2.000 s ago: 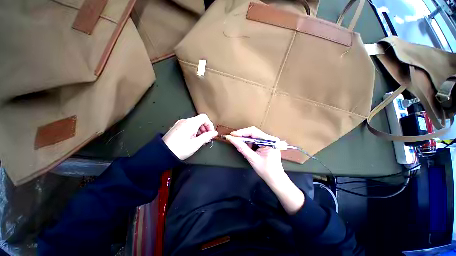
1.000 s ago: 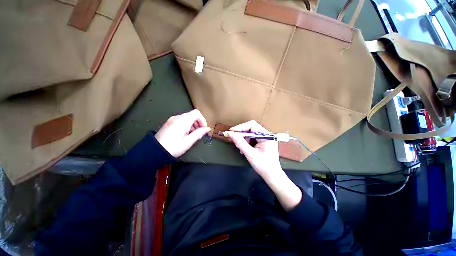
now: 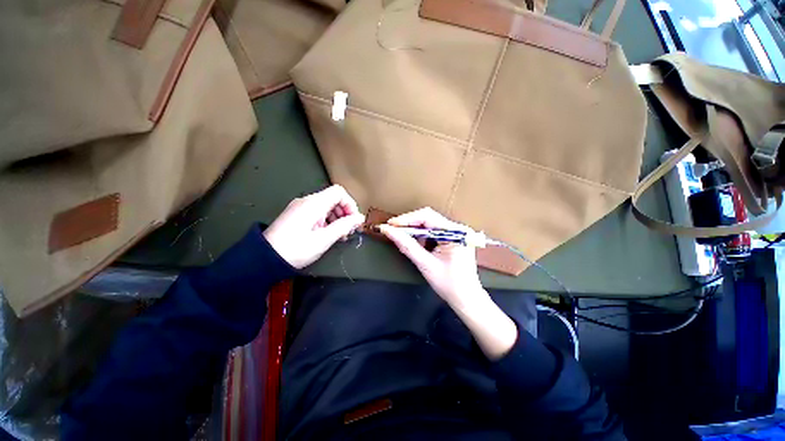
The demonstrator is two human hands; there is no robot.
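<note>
A tan tote bag [image 3: 551, 129] lies flat on the dark green table, with a red-brown leather trim strip [image 3: 516, 33] at its far edge and another along its near edge. My right hand [image 3: 448, 258] holds a thread burner pen [image 3: 443, 234], tip pointing left at the left end of the near trim [image 3: 375, 217]. My left hand [image 3: 314, 226] is just left of the tip, thumb and forefinger pinched together at the trim's end. Thin thread ends [image 3: 359, 239] hang below the fingertips. A small white label tab [image 3: 339, 106] sits on the seam.
More tan bags [image 3: 172, 164] are piled at the left, one with a leather patch [image 3: 83, 222]. Another tan bag [image 3: 732, 103] slumps at the right beside a white power strip [image 3: 684, 215]. The pen's cord [image 3: 538, 263] runs right over the table edge. Loose threads lie on the table.
My left hand has shifted slightly left and stays pinched. The pen has turned a little and its tip stays at the trim's end. The bags sit slightly higher and further left in view.
</note>
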